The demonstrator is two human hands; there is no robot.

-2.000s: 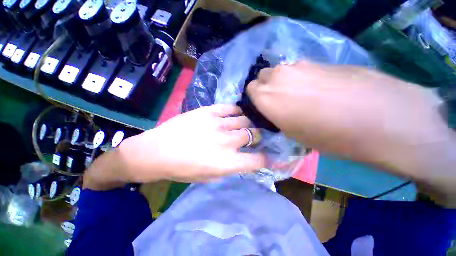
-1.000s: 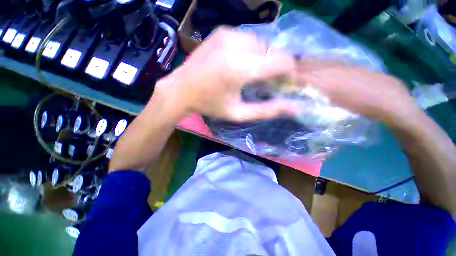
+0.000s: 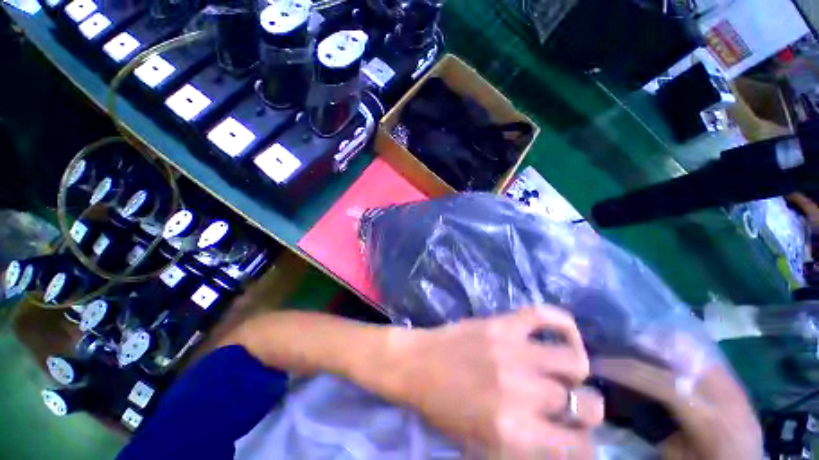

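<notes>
A large clear plastic bag (image 3: 485,252) with dark contents lies over the pink-red mat (image 3: 346,229) in front of me. My left hand (image 3: 512,382) grips the near side of the bag, fingers curled, a ring on one finger. My right hand (image 3: 705,413) is at the bag's right side, blurred and partly behind the plastic; its fingers are hidden. A dark opening shows between the hands. The cardboard parts box (image 3: 453,135) holds black pieces beyond the bag. Part of the white parts tray (image 3: 543,196) shows behind the bag.
Black cameras with white labels (image 3: 233,135) stand in a row at left, with more stock (image 3: 135,346) below. A thin yellowish hose (image 3: 112,144) loops over them. A thick dark cylinder (image 3: 691,184) reaches in from the right. A white box (image 3: 754,36) sits at upper right.
The view has shifted, showing more of the box and the dark cylinder. The bag and both hands have moved lower and to the right in the picture. My left hand now holds the bag's near side.
</notes>
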